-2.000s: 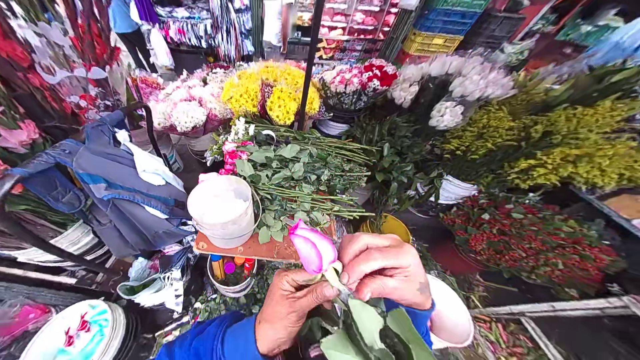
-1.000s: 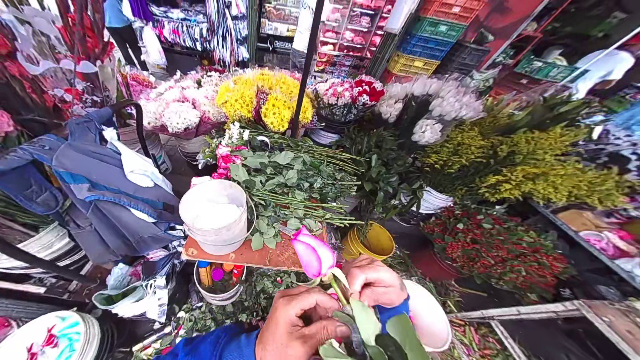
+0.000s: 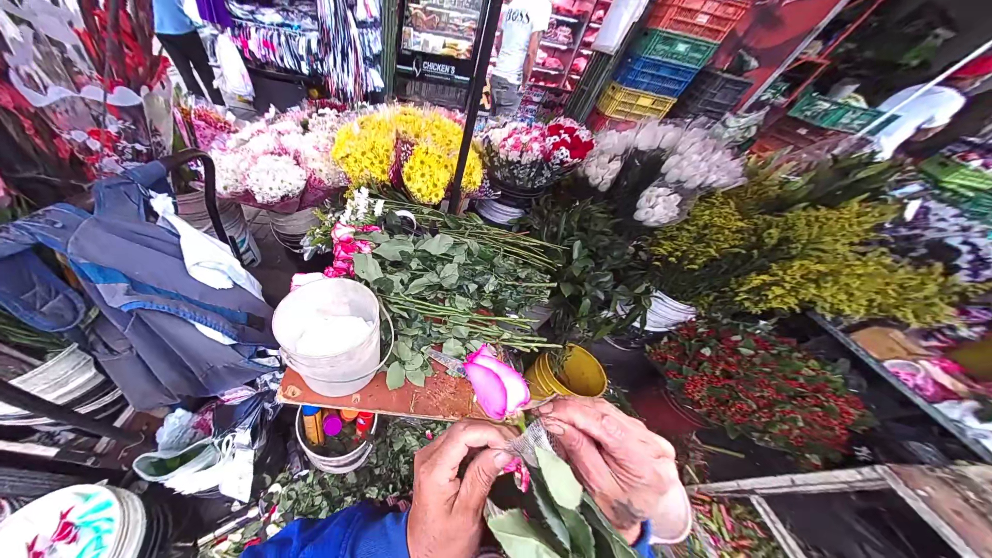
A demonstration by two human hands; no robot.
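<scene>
A pink rose (image 3: 497,385) with a white-edged bloom stands upright between my hands, just above the fingers. My left hand (image 3: 457,480) pinches a piece of translucent mesh (image 3: 532,440) below the bloom. From the other side, the fingertips of my right hand (image 3: 612,457) grip near the rose's neck, at the edge of the mesh. Green leaves (image 3: 559,477) hang below, between the palms. Part of a second, darker pink bloom shows beside my left thumb. The lower stem is hidden.
Ahead, a wooden board (image 3: 418,399) carries a white bucket (image 3: 329,333) and a pile of rose stems (image 3: 465,271). Yellow buckets (image 3: 581,372) stand beyond my right hand. A bucket of bottles (image 3: 337,453) is below the board. A backpack (image 3: 155,294) hangs at left.
Mesh now shows between my fingers below the rose bloom. My right hand has come up closer to the bloom, and its fingers are more spread than a second ago.
</scene>
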